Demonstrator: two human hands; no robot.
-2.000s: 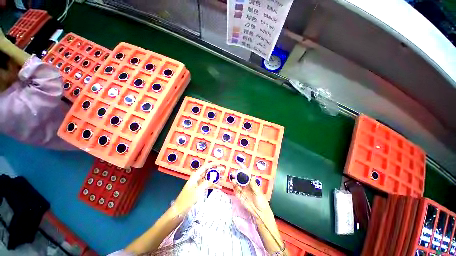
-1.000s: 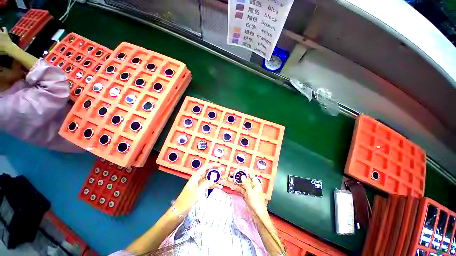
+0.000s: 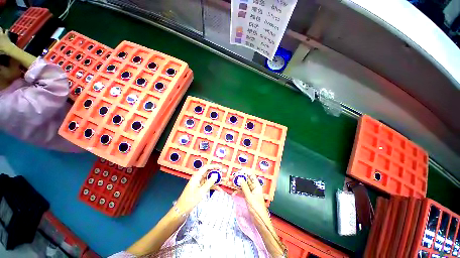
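My left hand [image 3: 194,190] holds a round disc [image 3: 214,176] with a dark ring and pale centre over the near edge of the orange parts tray [image 3: 161,162]. My right hand [image 3: 253,194] holds a second round disc [image 3: 240,179] beside it, with the thumb over part of its face. The tray has square pockets, most with one dark-centred disc. Two pockets at its far right corner are empty. Some near pockets are hidden by my hands.
Tilted stack of full orange trays [image 3: 181,100] at left, lower tray stack [image 3: 107,185] below it. Dark rectangular item [image 3: 307,186], pale rectangular object [image 3: 346,212] and a tray with one disc [image 3: 388,156] at right. Another person's sleeve [image 3: 38,108] at far left.
The disc in my right hand first showed a dark face, then a patterned one; now it shows a pale centre under my thumb. My left hand stays nearly still.
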